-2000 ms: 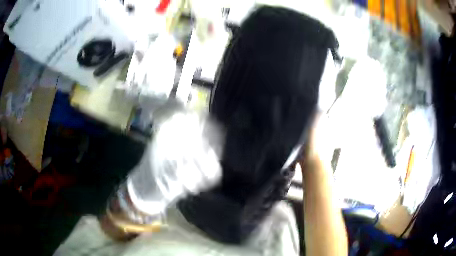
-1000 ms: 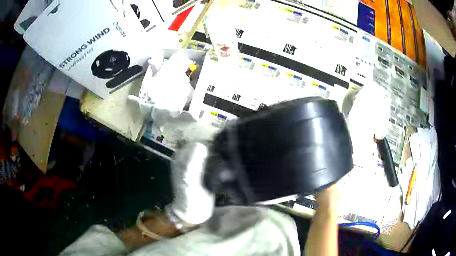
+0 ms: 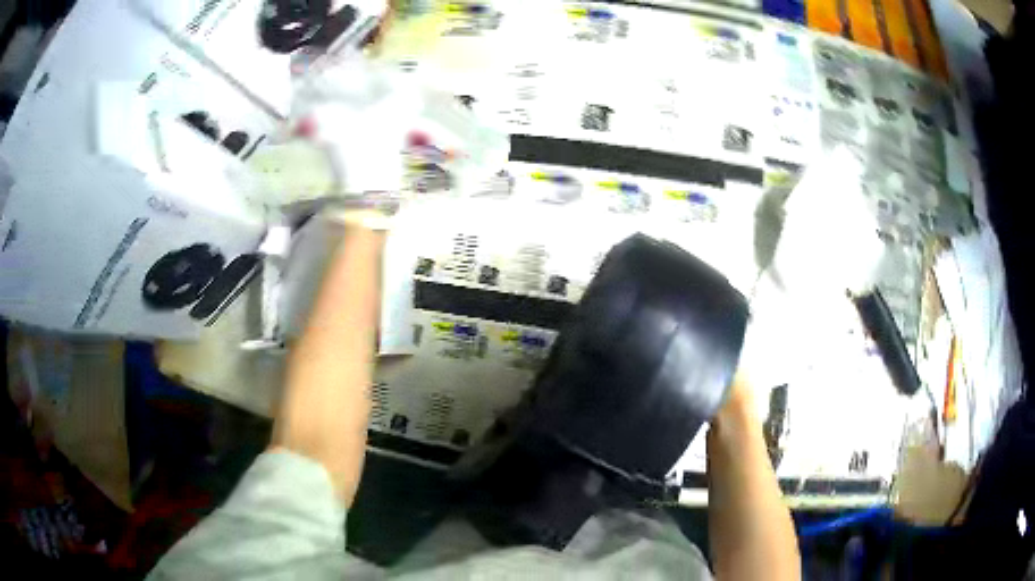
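Note:
A black desk fan [image 3: 647, 352] is tilted over the front of the bench, its rounded smooth side up and its lower part near my body. My bare right hand [image 3: 732, 414] grips its right side; most of the fingers are hidden behind it. My left arm reaches to the upper left. My left hand [image 3: 369, 148], in a white glove, is blurred among whitish, partly see-through material with reddish spots. Its fingers cannot be made out, nor whether it holds anything.
White cartons with fan pictures [image 3: 125, 267] stand at the left. Printed sheets [image 3: 533, 250] cover the bench. A crumpled white cloth [image 3: 829, 227], a black bar-shaped handle [image 3: 888, 340] and a thin orange stick [image 3: 950, 380] lie at the right.
My left hand has left the fan and moved up and left, over the box area. The fan has tilted and shifted slightly left and down, still in my right hand. More cartons show.

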